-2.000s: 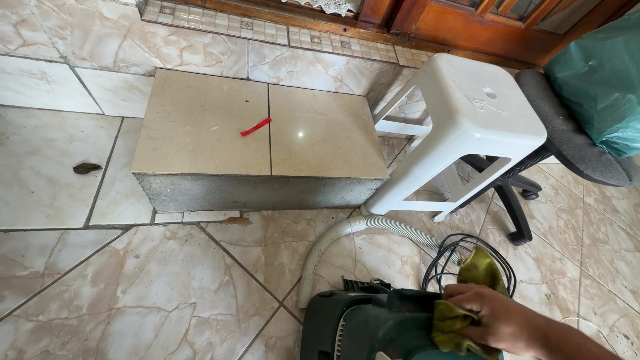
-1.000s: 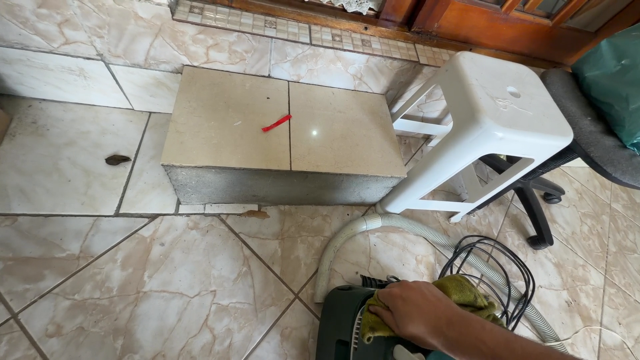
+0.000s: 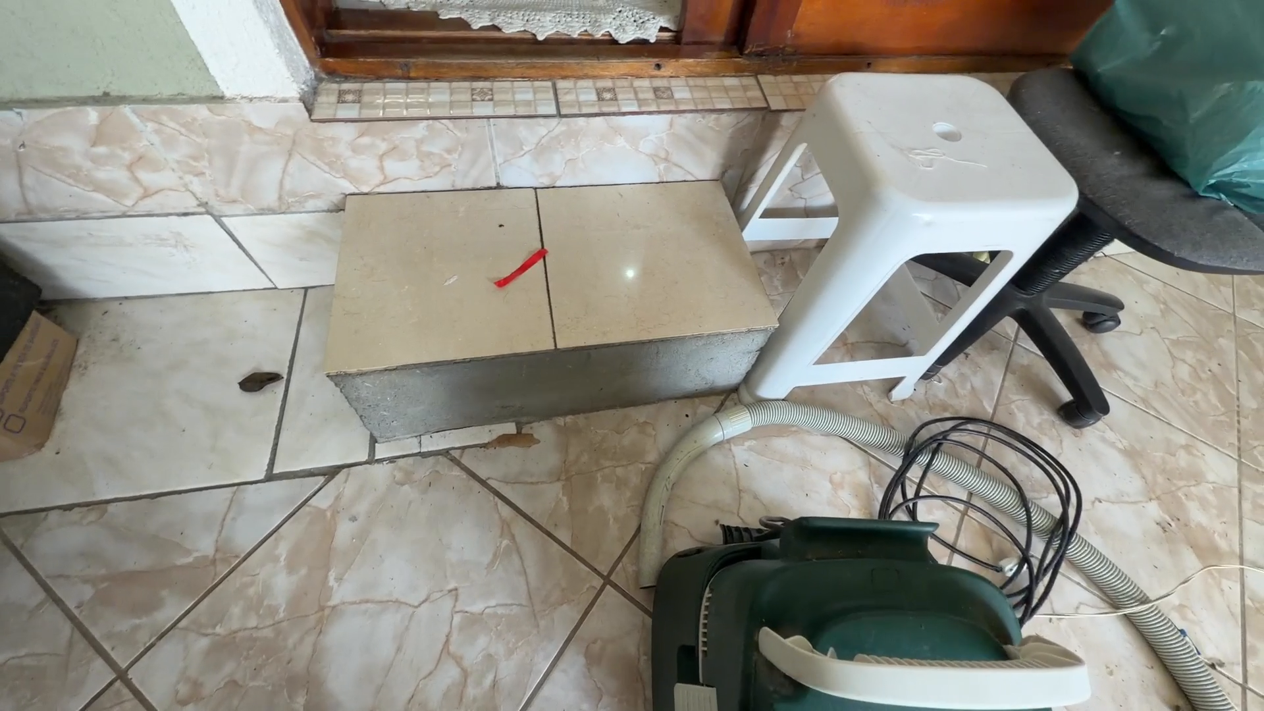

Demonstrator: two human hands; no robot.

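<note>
Neither of my hands shows in the head view now. A dark green canister vacuum cleaner point(image 3: 869, 602) with a cream carrying handle point(image 3: 918, 676) stands on the tiled floor at the bottom, partly cut off by the frame's lower edge. Its grey corrugated hose point(image 3: 839, 420) curves behind it and off to the lower right. A coiled black cable point(image 3: 1062, 494) lies over the hose. Beyond them is a low concrete step topped with beige tiles point(image 3: 444, 286), and a red strip point(image 3: 520, 268) lies on it. The cloth is out of view.
A white plastic stool point(image 3: 968, 148) stands against the step's right end. Behind it is a swivel chair point(image 3: 1106, 168) with a green plastic bag point(image 3: 1185, 99) on its seat. A cardboard box point(image 3: 38, 385) is at the left edge. A wooden door frame point(image 3: 632, 66) runs along the top.
The hand that held the yellow-green cloth on the vacuum cleaner has left the view with the cloth. The view has shifted, and the cleaner's cream handle shows plainly.
</note>
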